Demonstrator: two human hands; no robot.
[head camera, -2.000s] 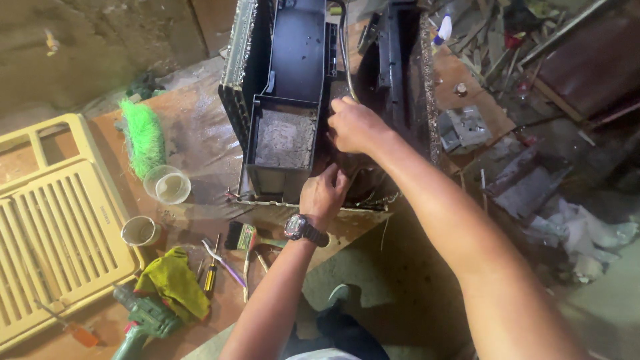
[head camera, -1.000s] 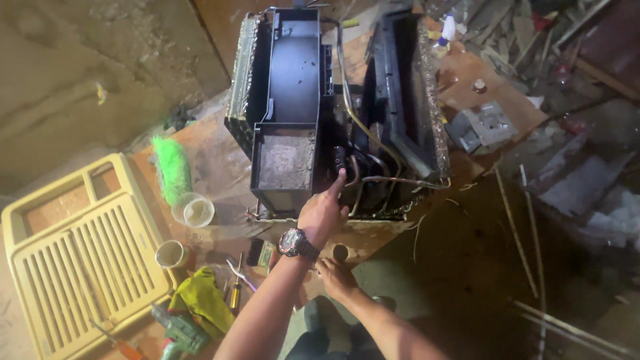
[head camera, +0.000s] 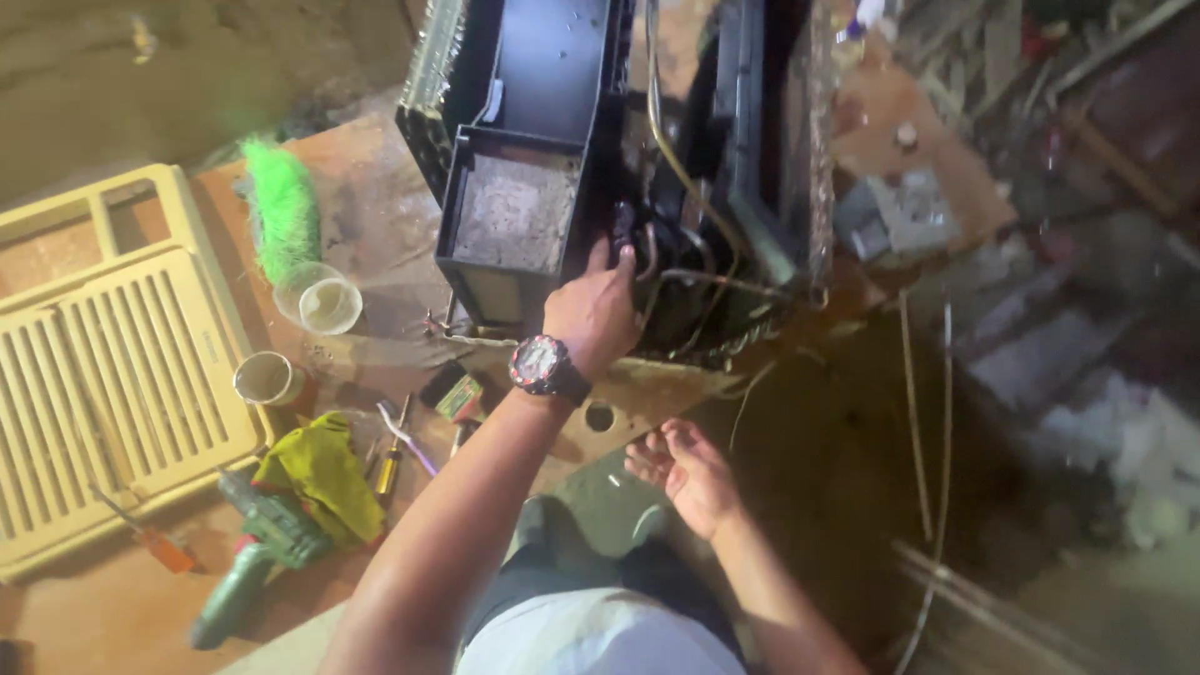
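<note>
An opened window air conditioner chassis stands on a wooden board, with a black housing, finned coils at both sides and bent copper tubes. My left hand, a watch on its wrist, reaches into the chassis beside the dusty compartment. Two of its fingers touch or nearly touch a small dark part near the tubes; whether they grip it cannot be told. My right hand is palm up with fingers curled, below the board's edge and apart from the chassis. Nothing shows clearly in it.
At the left lie a cream slatted front grille, a green fluffy duster, plastic cups, a yellow glove, a green cordless drill, screwdrivers and a paintbrush. Debris covers the floor at the right.
Two seconds ago both hands were at the chassis. My right hand has drawn back toward my body and turned palm up; my left hand has moved to the part by the tubes.
</note>
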